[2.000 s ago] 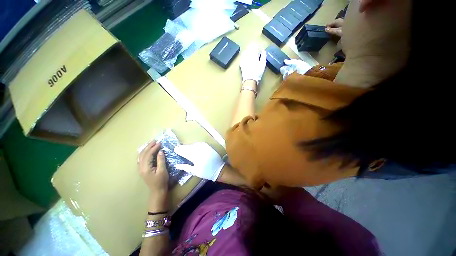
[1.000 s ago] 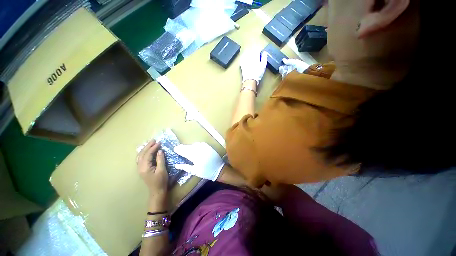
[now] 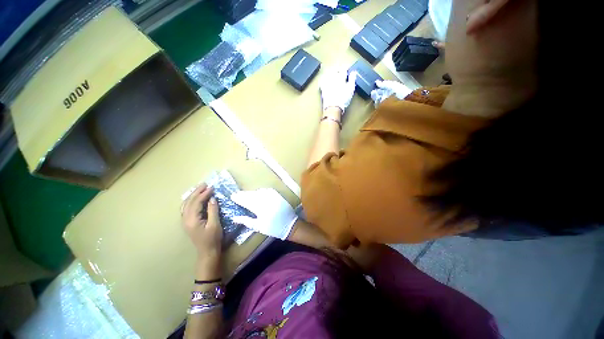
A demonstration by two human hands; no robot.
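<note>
A crinkly silvery bubble bag (image 3: 224, 185) with something dark inside lies on the tan cardboard sheet (image 3: 159, 225). My left hand (image 3: 202, 222), bare, with bracelets at the wrist, holds the bag's left side, fingers curled over it. My right hand (image 3: 266, 213), in a white glove, holds the bag's right side, thumb and fingers on its top. The hands partly cover the bag.
An open small carton (image 3: 56, 79) marked A006 lies behind the work. A neighbour in orange (image 3: 391, 179) sits close on the right, gloved hands at a product box (image 3: 365, 78). More bubble bags (image 3: 220, 64) and black boxes (image 3: 391, 28) lie further back.
My hands and the bag have stayed still. The neighbour's head has shifted to the right, and fingers show again beside the dark boxes at the upper right. A pale blue shape has appeared there.
</note>
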